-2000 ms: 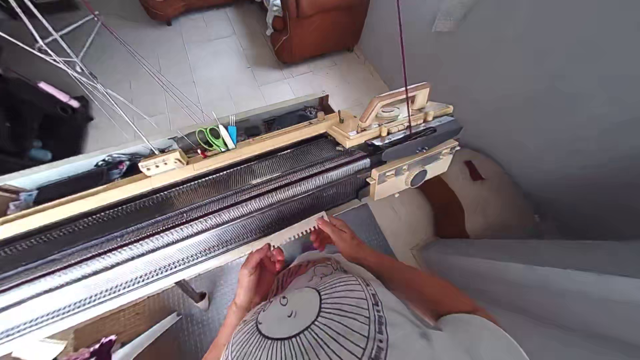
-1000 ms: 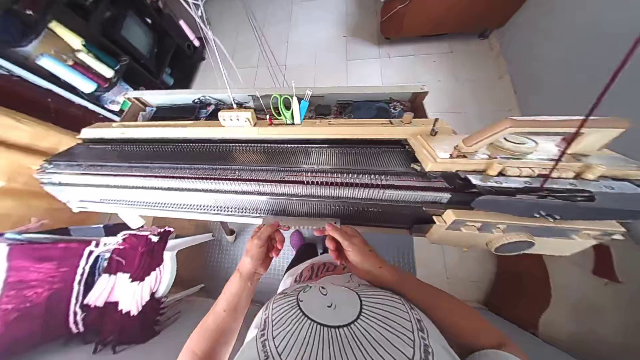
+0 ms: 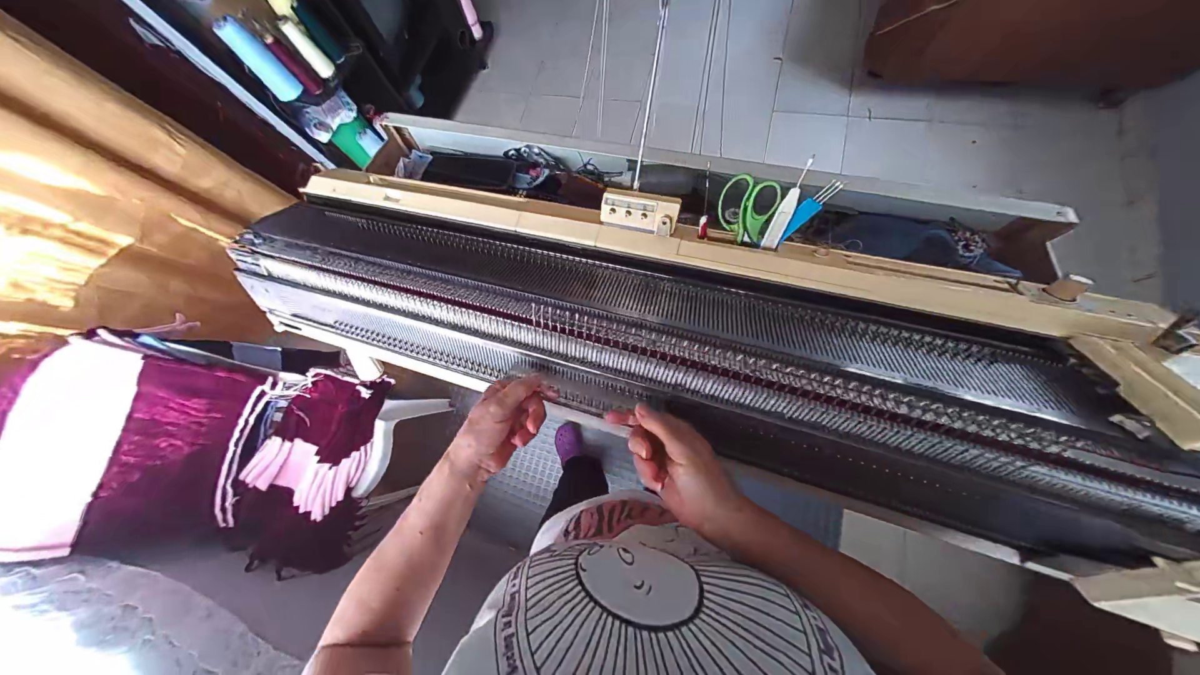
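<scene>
A long double-bed knitting machine [image 3: 600,356] runs across the view, with rows of metal needles and dark red yarn along the gap between its beds. At the near bed's front edge my left hand [image 3: 502,422] pinches one end of a thin, pale needle pusher [image 3: 583,409]. The strip is blurred against the bed, and its teeth are hard to see. My right hand [image 3: 670,459] has thumb and forefinger closed at the other end, a short way to the right. Both hands are just in front of the needle bed.
Behind the machine, green-handled scissors [image 3: 748,208] and a blue pronged tool [image 3: 802,217] stand near a cream yarn guide [image 3: 640,211]. Maroon, white and pink knitting [image 3: 178,431] lies at left beside a white chair [image 3: 403,422]. Yarn cones [image 3: 258,58] are at upper left.
The view has swung left, bringing the knitting at left closer in and leaving most of the carriage out of frame. Both hands remain at the bed's front edge.
</scene>
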